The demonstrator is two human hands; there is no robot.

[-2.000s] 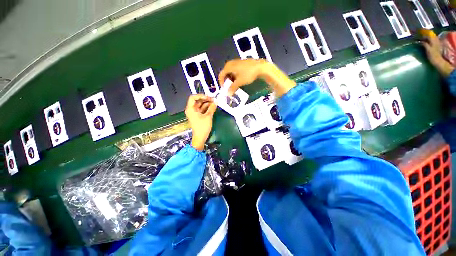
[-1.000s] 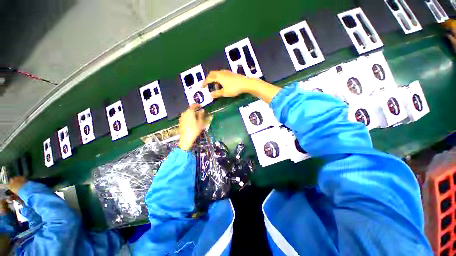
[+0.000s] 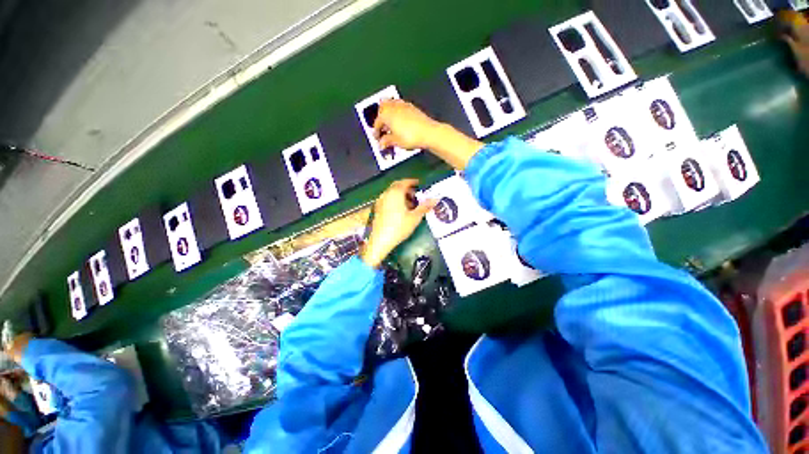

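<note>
My right hand (image 3: 406,127) is over a white insert tray (image 3: 390,160) on the belt, its fingers bent down at the dark cutouts. The fingers hide part of the tray, and whether they hold a part cannot be seen. My left hand (image 3: 393,217) is at the left edge of a small white printed piece (image 3: 446,211), fingertips touching or very near it; whether it grips is unclear. More printed pieces (image 3: 476,265) lie in rows to the right. Dark bagged parts (image 3: 410,306) lie loose beside my left forearm.
Trays with printed pieces (image 3: 239,213) line the belt to the left; trays with open cutouts (image 3: 487,92) line it to the right. Clear bags (image 3: 226,341) are heaped at left. An orange-red tray (image 3: 770,355) is at right. Other workers' hands show at both sides.
The small white piece between my hands earlier is gone from them. My left hand has moved right to the printed pieces. My right hand has shifted slightly up to another tray.
</note>
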